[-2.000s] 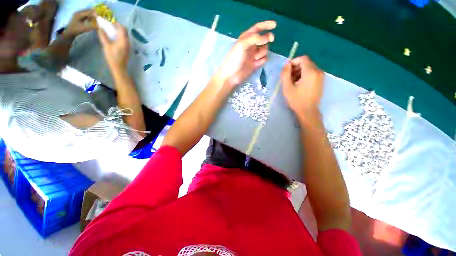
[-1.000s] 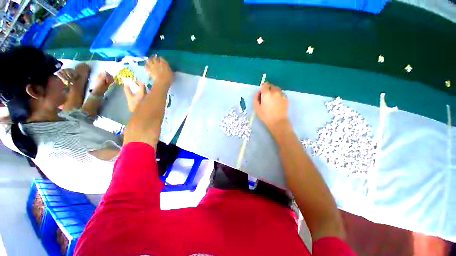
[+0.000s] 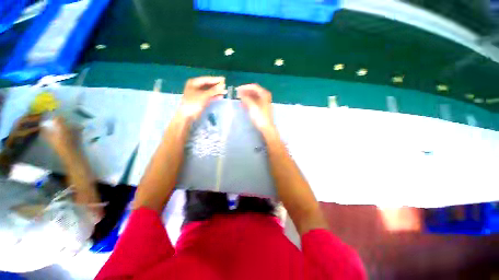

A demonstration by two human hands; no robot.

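My left hand [image 3: 203, 97] and my right hand [image 3: 255, 103] are close together at the far edge of the bench covering [image 3: 246, 164], beside the belt. Their fingers are bent towards each other with a narrow gap between the fingertips. Blur hides whether either hand holds a part. A loose pile of small white parts [image 3: 207, 143] lies on the covering, nearer than my left hand and beside my left forearm. A narrow tan strip [image 3: 220, 172] runs along the pile's right side.
Pale parts [image 3: 279, 62] lie spaced along the dark green belt [image 3: 180, 33] beyond the bench. Blue bins [image 3: 268, 8] stand at the far side and upper left. At left, a neighbouring person's hand [image 3: 57, 134] is near a yellow heap [image 3: 44, 103]. Glare whitens the right bench.
My left hand has come back from the neighbour's side at far left to beside my right hand. The view has shifted, and glare now washes out the right-hand pile.
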